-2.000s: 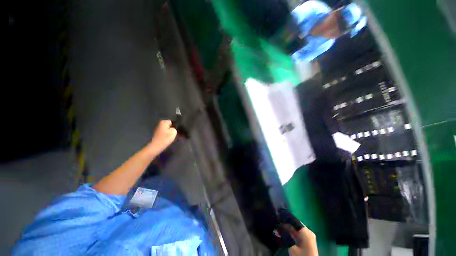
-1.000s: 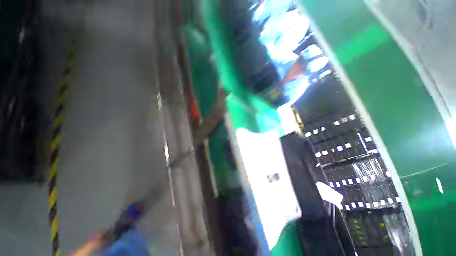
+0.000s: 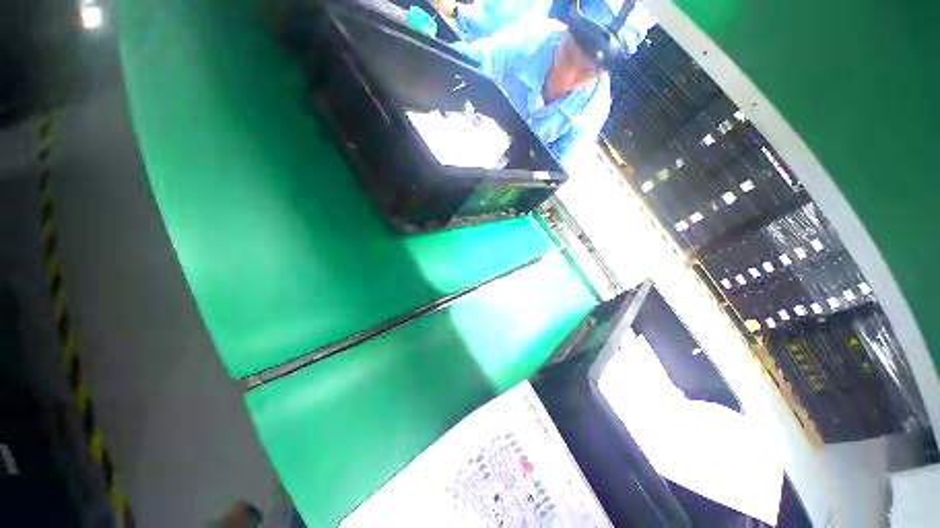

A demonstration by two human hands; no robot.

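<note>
A white printed sheet with small pictures and a red stamp lies across the bottom middle, over the green bench. It is cut off by the bottom edge. Right beside it stands a deep black bin with bright white papers in it, one reaching over its side. A small blurred patch at the bottom left edge looks like part of my left hand; its fingers cannot be made out. My right hand is out of the picture. No hand is seen on the sheet.
A second black bin holding white papers stands farther up the bench. A person in a blue smock is behind it. Shelves of labelled black boxes are at right. Yellow-black floor tape runs at left.
The view has swung onto the green bench. Two bins with papers now show clearly, and the printed sheet is lower in the picture. My left forearm and right hand have left the view.
</note>
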